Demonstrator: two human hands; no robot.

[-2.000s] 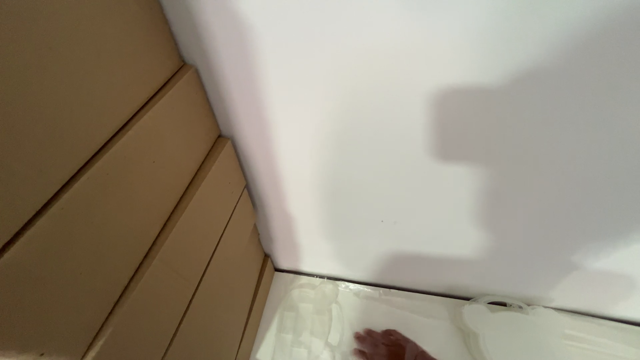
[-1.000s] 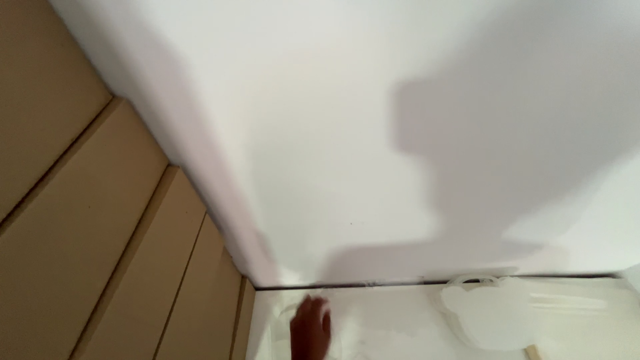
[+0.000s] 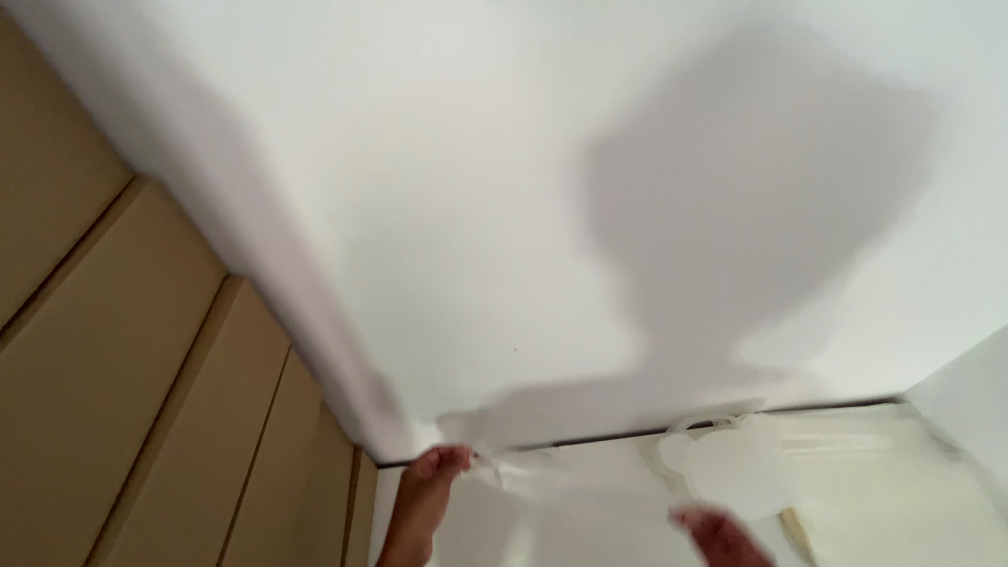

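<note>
My left hand [image 3: 433, 472] is raised at the lower middle, thumb and fingers pinched on a thin, clear piece of plastic film [image 3: 504, 472] near the dark gap. My right hand [image 3: 720, 535] is blurred at the bottom edge, right of my left hand. Faint, see-through streaks lie between the two hands; whether the right fingers hold the film cannot be told. A translucent, cloud-shaped piece [image 3: 736, 465] with a looped edge sits on the pale surface, above and beside my right hand.
Brown grooved panels [image 3: 181, 378] rise along the left. A large white surface [image 3: 441, 236] bears a head-and-shoulders shadow. A dark gap [image 3: 614, 437] runs along its lower edge. A small yellowish strip [image 3: 797, 531] lies right of my right hand, and a pale wall [image 3: 972, 394] stands at far right.
Two hands are now in view; one second ago only one showed, close to the dark gap. The view has shifted, with more of the right side showing than two seconds ago.
</note>
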